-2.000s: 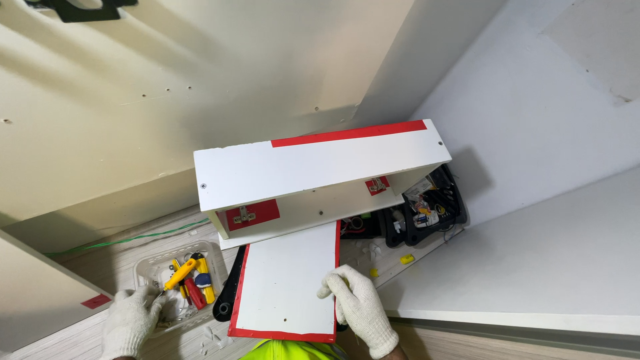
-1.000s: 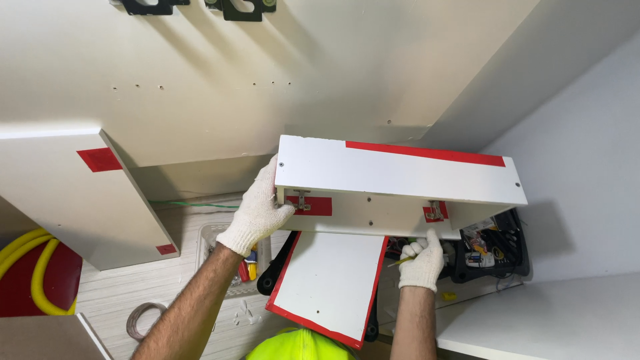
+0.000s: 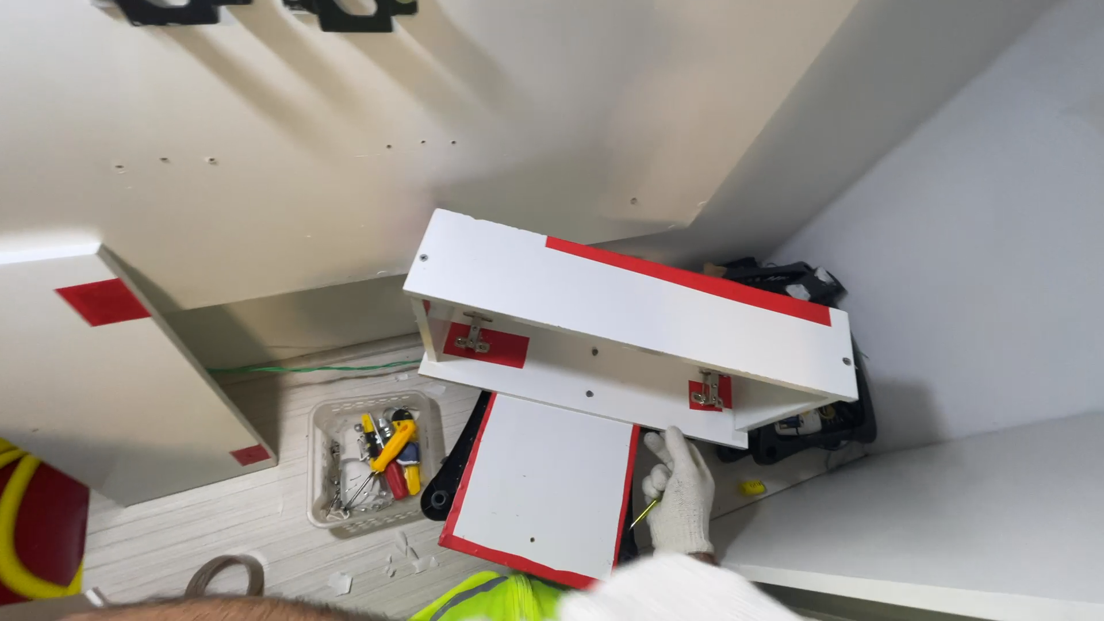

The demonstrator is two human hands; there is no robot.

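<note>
A white open box-shaped cabinet [image 3: 638, 293] with red tape and metal hinge parts [image 3: 473, 338] inside rests across a white board edged in red tape [image 3: 543, 483]. My right hand [image 3: 683, 492], in a white knit glove, is at the cabinet's lower front edge, with a thin yellowish rod [image 3: 644, 514] held against the palm by curled fingers. My left hand [image 3: 677, 595], also gloved, is a blur at the bottom edge, below the right hand; its fingers are not visible. A plastic basket [image 3: 317, 457] left of the board holds a yellow-handled screwdriver [image 3: 394, 446], other tools and small hardware.
A white panel with red tape patches [image 3: 103, 371] leans at the left, near a red object with yellow tubing [image 3: 43, 526]. Black tool case [image 3: 854, 423] stands behind the cabinet's right end. A yellow piece [image 3: 753, 487] and white scraps [image 3: 340, 583] lie on the floor.
My left hand has let go of the cabinet's left end, which it held a second ago, and moved down to the bottom edge. The cabinet now slants down to the right; two seconds ago it slanted up.
</note>
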